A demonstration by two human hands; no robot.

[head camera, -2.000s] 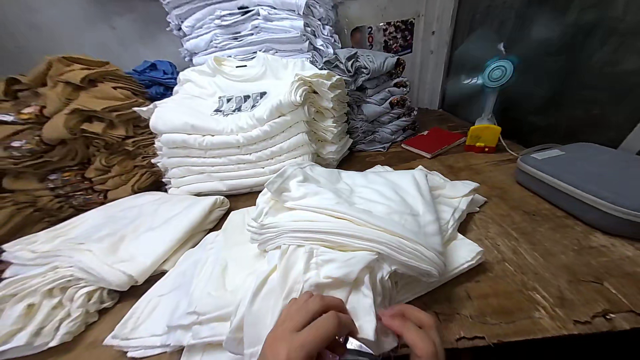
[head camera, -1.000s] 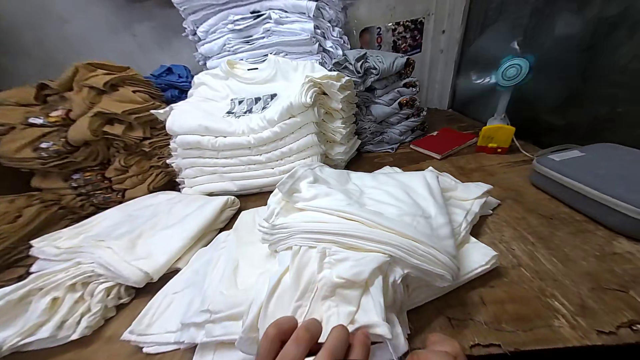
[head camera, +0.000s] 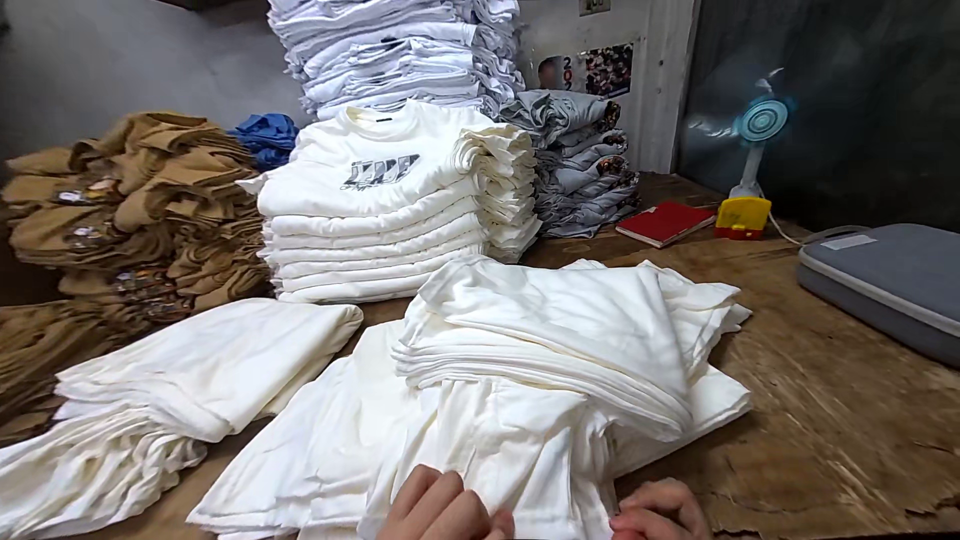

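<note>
A pile of folded white fabric garments [head camera: 540,330] lies on the wooden table, its lower layers spread toward me. At the bottom edge my left hand [head camera: 446,506] rests with curled fingers on the near white cloth [head camera: 499,442]; its fingertips are partly out of view. My right hand [head camera: 660,510] is at the cloth's near right corner, thumb and finger pinched on its edge. Another folded white bundle [head camera: 225,360] lies to the left. Behind stands a neat stack of cream T-shirts [head camera: 375,202], the top one bearing a dark print.
Brown garments [head camera: 150,202] are heaped at left, with a blue cloth [head camera: 266,139] behind. White shirts [head camera: 397,60] and grey garments [head camera: 577,165] are stacked at the back. A red notebook [head camera: 664,223], a small fan [head camera: 750,150] and a grey case [head camera: 892,277] stand on the right of the wooden table [head camera: 825,420].
My right hand, low at the bottom edge a second ago, shows more fully now at the cloth's corner. The garment piles have kept their places.
</note>
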